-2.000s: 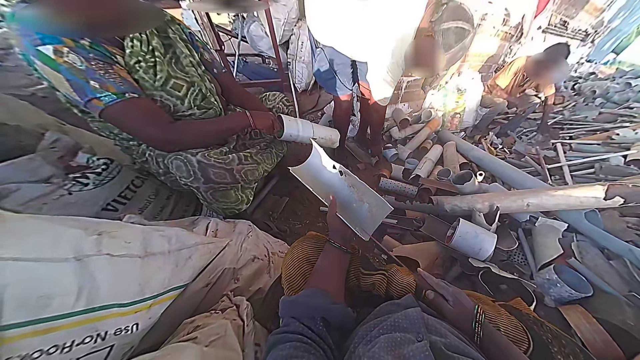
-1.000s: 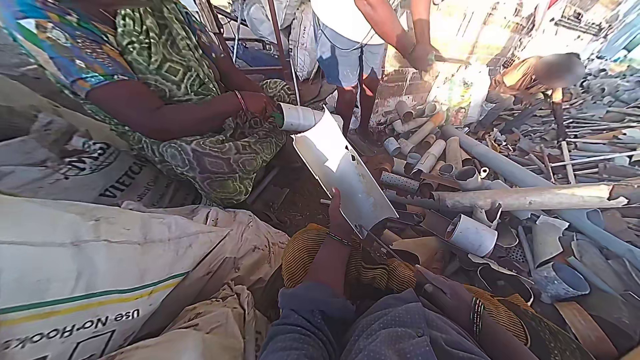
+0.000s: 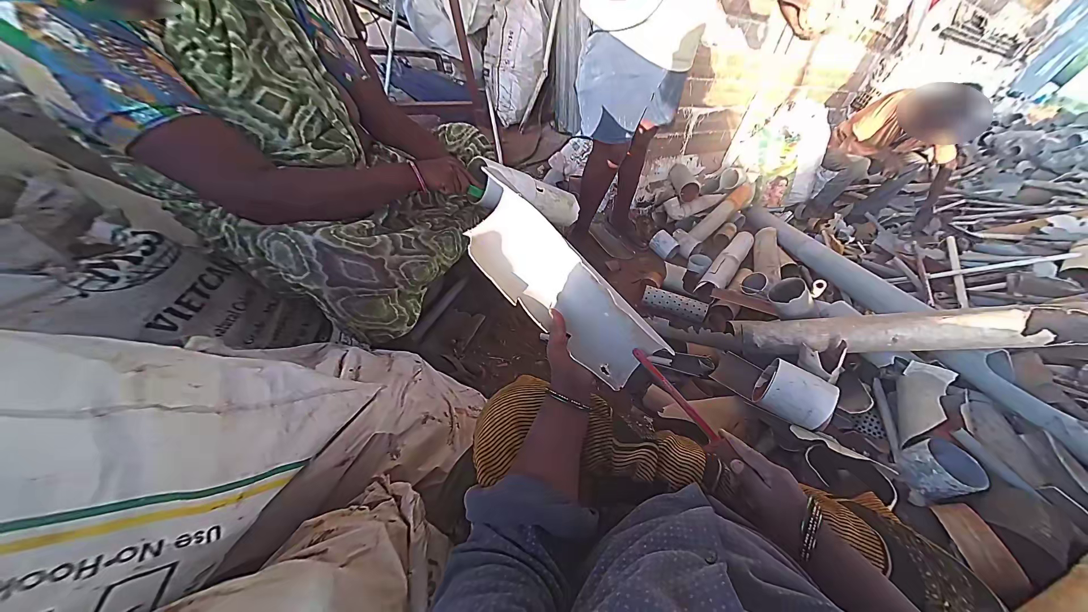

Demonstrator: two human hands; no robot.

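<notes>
A split piece of white plastic pipe lies tilted across the middle, its inner curve facing up. My left hand grips its lower left edge, thumb on the inner face. My right hand, at the lower right, is closed around a thin red tool, perhaps a blade seen edge-on, whose far end meets the pipe's lower right edge. There is a small dark hole near that end of the pipe. Just past the upper end, a seated co-worker's hand holds something green at another white pipe section.
Woven sacks bulge on the left. To the right lies a heap of cut pipes, with a short white pipe and a long beige pipe. A person in shorts stands ahead; another person crouches by the heap.
The split pipe has turned so that more of its inner face shows. The red tool has swung its far end up to the pipe's edge. The standing person's arms have moved up.
</notes>
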